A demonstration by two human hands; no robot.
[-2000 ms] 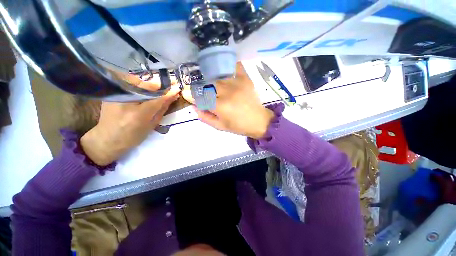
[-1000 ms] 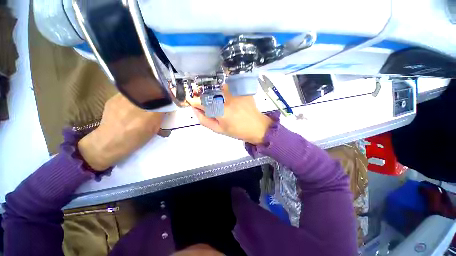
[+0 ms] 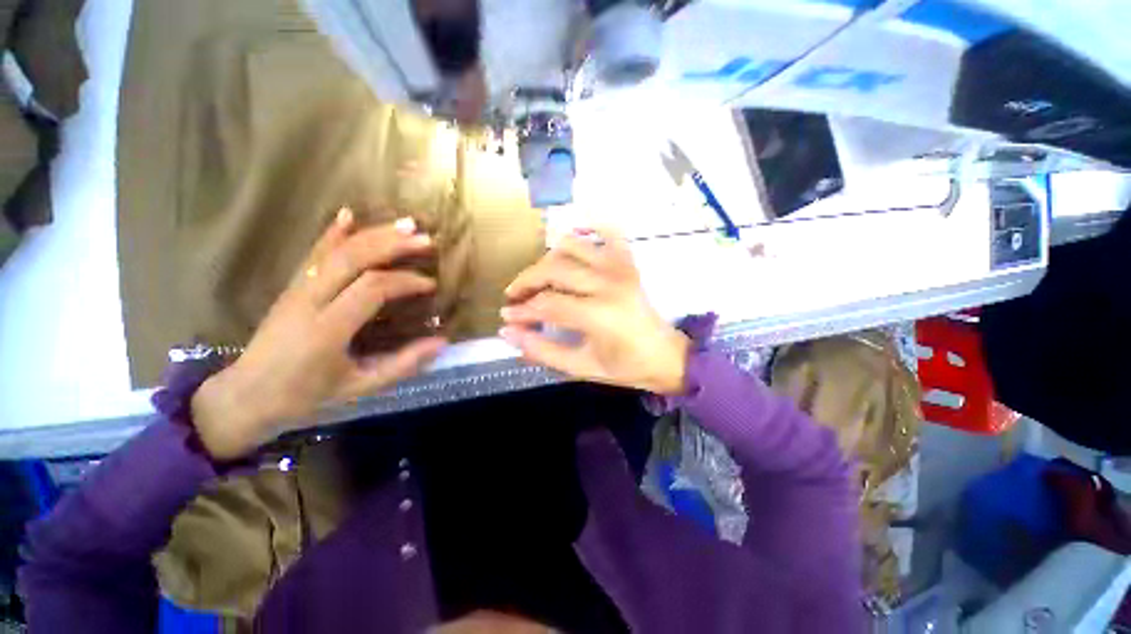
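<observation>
The khaki-brown garment panel (image 3: pixel 267 161) lies on the white table from the left to below the needle area, with raised folds near its right part. My left hand (image 3: pixel 354 297) is over the panel with fingers spread and curved. My right hand (image 3: pixel 583 310) is at the panel's right edge, fingers apart and slightly bent. Neither hand visibly pinches the cloth. The grey-blue block (image 3: pixel 547 169) sits beside the needle area, which is blurred. A zipper (image 3: pixel 205 354) shows at the panel's lower left edge, beside my left wrist.
Thread snips (image 3: pixel 709 196) and a flat black rectangle, perhaps a phone (image 3: pixel 791 161), lie right of the needle area. The control panel (image 3: pixel 1017 230) is farther right. Khaki pieces (image 3: pixel 843 396) and a red crate (image 3: pixel 958 378) are below the table edge. Darker cloth (image 3: pixel 47 62) lies far left.
Both hands have moved from beside the needle toward the table's front edge, and their fingers have spread. The panel has come forward and right, showing more cloth. The view has shifted.
</observation>
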